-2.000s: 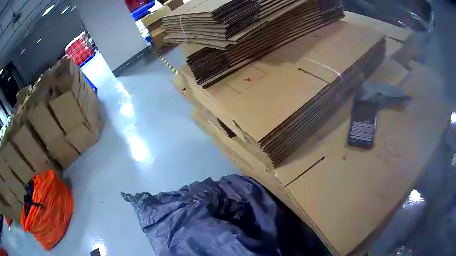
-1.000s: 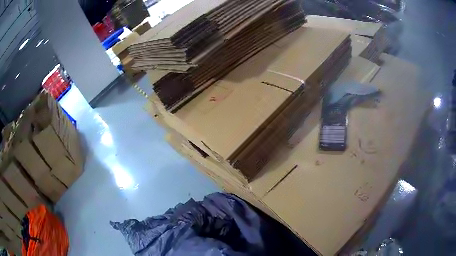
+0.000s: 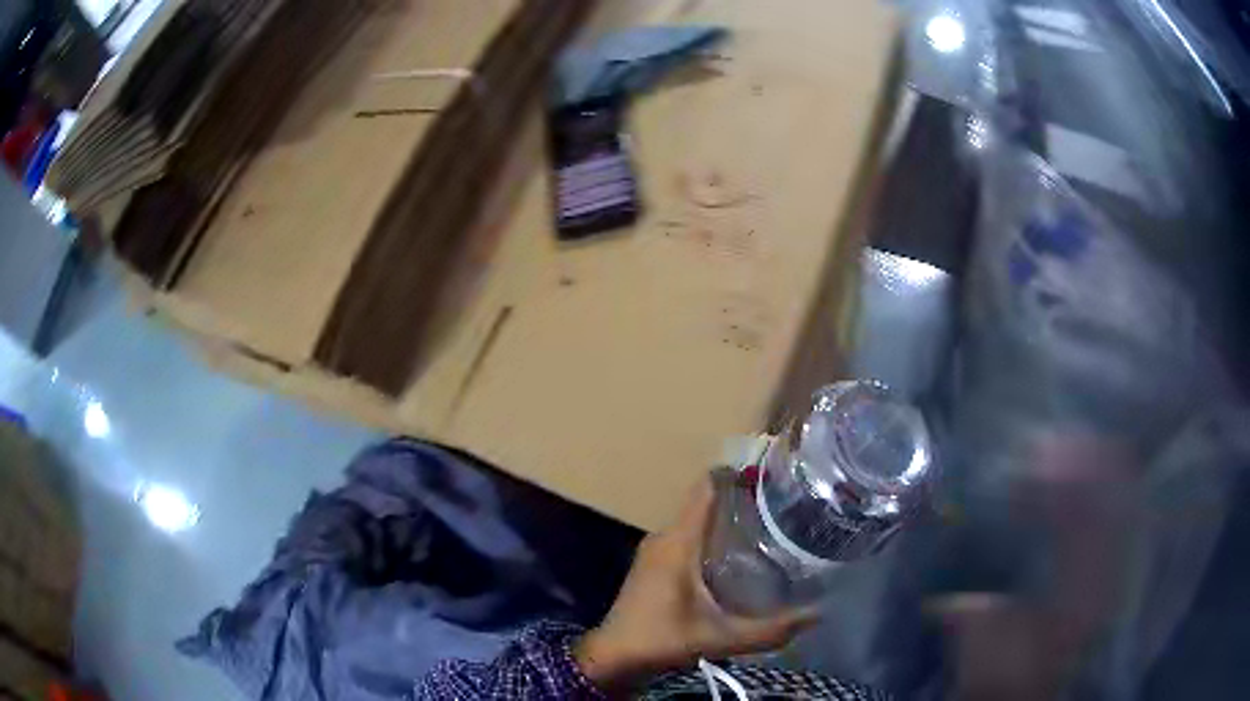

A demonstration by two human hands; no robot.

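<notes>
A large clear plastic bottle (image 3: 836,486) is tilted, its round base end up towards the right. My bare left hand (image 3: 679,596) is closed around its lower left part, at the bottom centre, above the carton pile's near edge. A purple plaid sleeve covers that wrist. My right hand (image 3: 1049,589) is a strong blur at the lower right, apart from the bottle; its fingers cannot be made out.
A phone (image 3: 596,171) and a crumpled grey-blue cloth (image 3: 638,66) lie on flattened cartons (image 3: 603,370). A dark crumpled sack or cloth (image 3: 398,575) is at the lower left. Blurred clear film (image 3: 1083,301) is at the right. Black-and-white checked cloth (image 3: 781,685) shows at the bottom edge.
The view has swung right and down, so the cartons and phone sit further left and up. Both hands and the bottle have come into view, the bottle held in my left hand.
</notes>
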